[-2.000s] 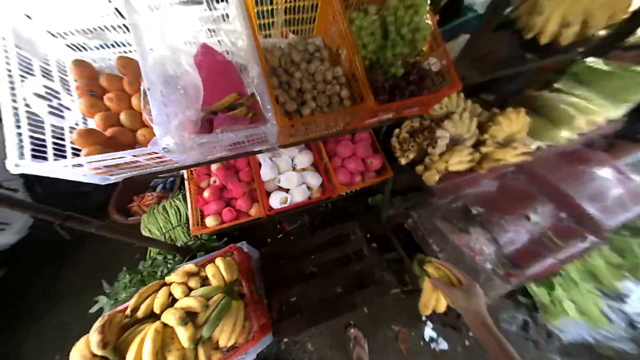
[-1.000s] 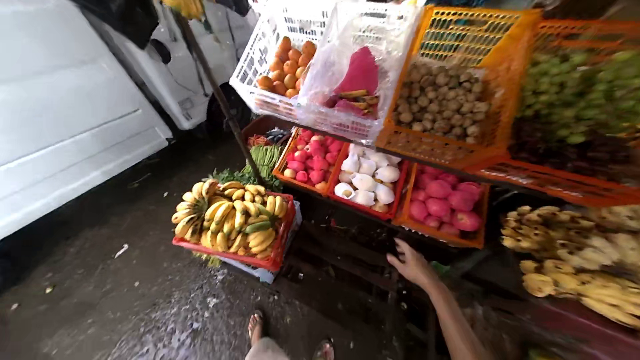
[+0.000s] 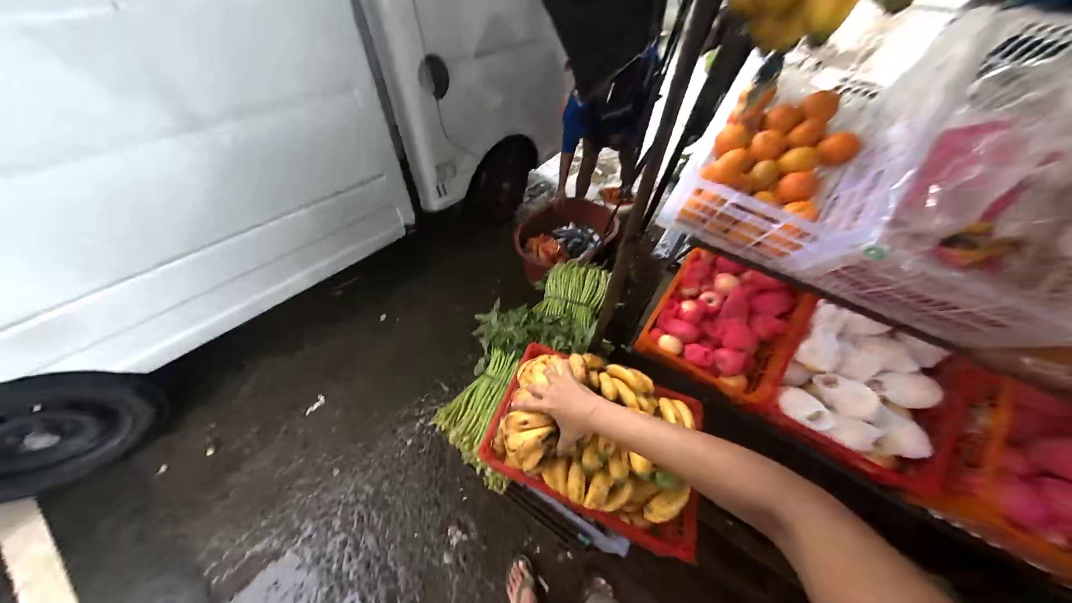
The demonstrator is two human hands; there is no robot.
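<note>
My right hand (image 3: 569,404) reaches in from the lower right and rests on bananas (image 3: 599,486) at the upper left part of a red plastic crate (image 3: 688,536). Its fingers are spread over a bunch; whether they grip it, I cannot tell. Bundles of long green vegetables (image 3: 481,402) and leafy greens (image 3: 532,328) lie beside the crate on its left and behind it. My left hand is out of view.
A white van (image 3: 209,151) stands at left on wet ground. A person (image 3: 607,109) bends over a reddish tub (image 3: 529,260) behind a pole (image 3: 649,184). At right are a white crate of orange fruit (image 3: 783,151), red-wrapped fruit (image 3: 737,322) and white-wrapped fruit (image 3: 854,402).
The view has swung left. Two seconds ago a hand held a small bunch of bananas; one second ago my right hand was empty near the wrapped fruit. Now it is on the crated bananas.
</note>
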